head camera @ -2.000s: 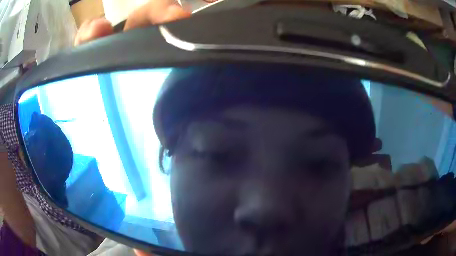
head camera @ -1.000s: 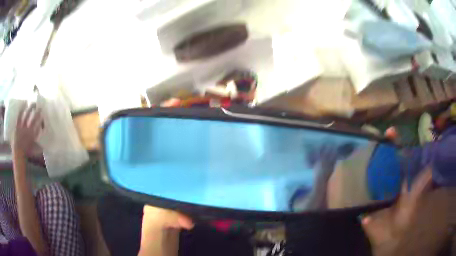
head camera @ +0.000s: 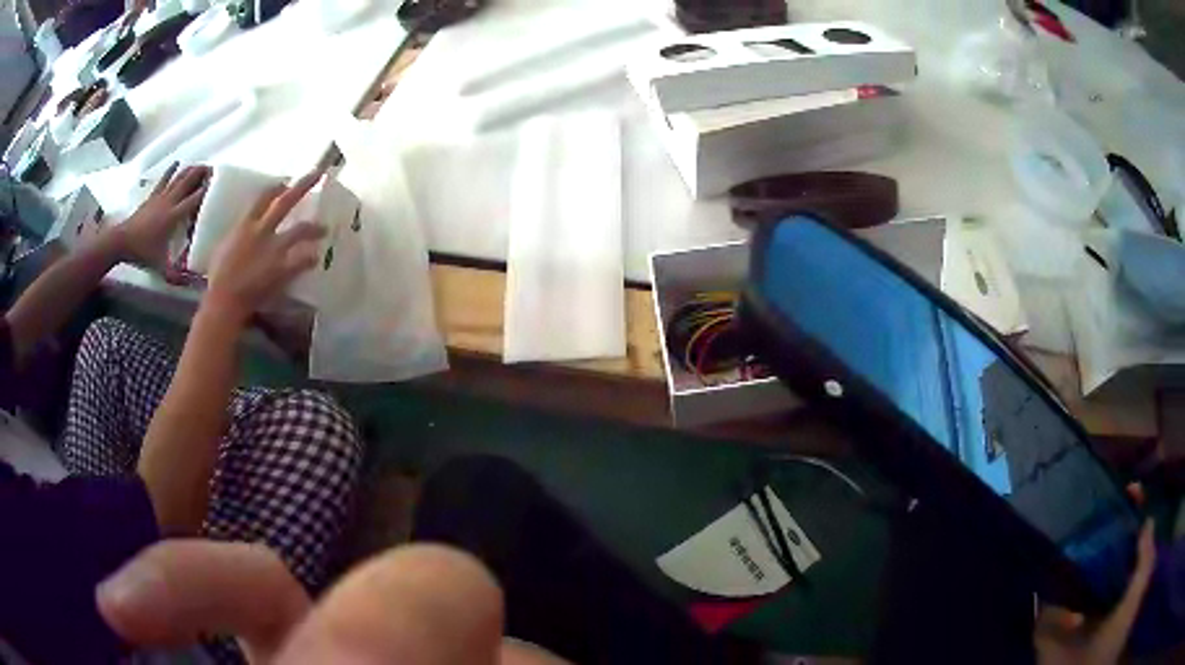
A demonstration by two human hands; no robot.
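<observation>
My right hand (head camera: 1111,617), partly cut off at the lower right, is shut on the lower end of a long black mirror unit (head camera: 942,403). The unit is tilted, upper end to the left, with its blue glass showing. My left hand (head camera: 351,611) is close to the camera at the bottom left, cut off, with two digits apart and nothing seen between them. An open white carton (head camera: 734,405) at the table edge holds a wiring harness (head camera: 702,340); the mirror unit overlaps its right part.
A dark ring (head camera: 819,195) lies behind the carton, near a white box with cutouts (head camera: 780,72). A foam strip (head camera: 565,240) overhangs the table edge. At left, a neighbour's hands (head camera: 267,247) handle a white box. A printed card (head camera: 741,552) is low, over the green floor.
The mirror unit has moved right and down and turned from level to steeply tilted. My left hand is now off it, at the bottom left. The table has come into clear view.
</observation>
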